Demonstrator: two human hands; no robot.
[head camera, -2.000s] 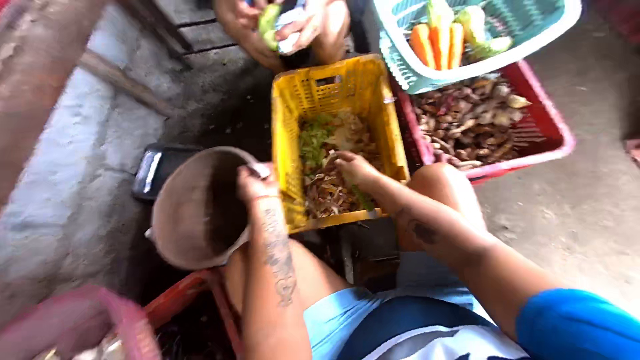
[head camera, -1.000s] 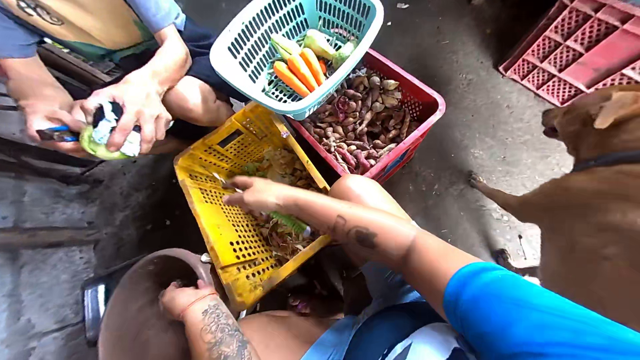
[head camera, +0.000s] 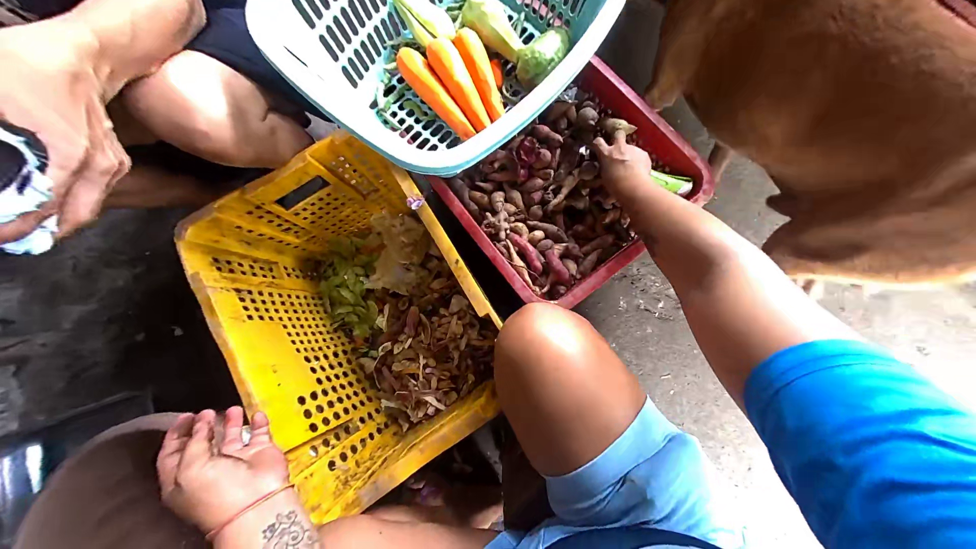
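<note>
My right hand (head camera: 624, 162) is in the red plastic crate (head camera: 690, 149), its fingertips against a pale-tipped tuber (head camera: 616, 126) among many brown and reddish sweet potatoes (head camera: 545, 229). A green-and-white handle (head camera: 671, 181) sticks out beside its wrist; the rest of that tool is hidden under the hand. Palm up and fingers apart, my left hand (head camera: 225, 465) holds nothing, between a brownish bucket (head camera: 107, 488) and the yellow perforated crate (head camera: 267, 335). That crate is tilted and holds brown peelings (head camera: 427, 358) and green peelings (head camera: 347, 293).
A pale turquoise basket (head camera: 305, 84) with carrots (head camera: 450, 84) and green vegetables overlaps the red crate's far corner. Another person's hand (head camera: 69, 130) holds a whitish thing at the upper left. A brown dog (head camera: 854, 137) stands at the right, close to my right arm.
My right hand has moved from over the yellow crate into the red crate. My left hand, earlier at the bucket's rim and inside it, now lies palm up. The view has come closer.
</note>
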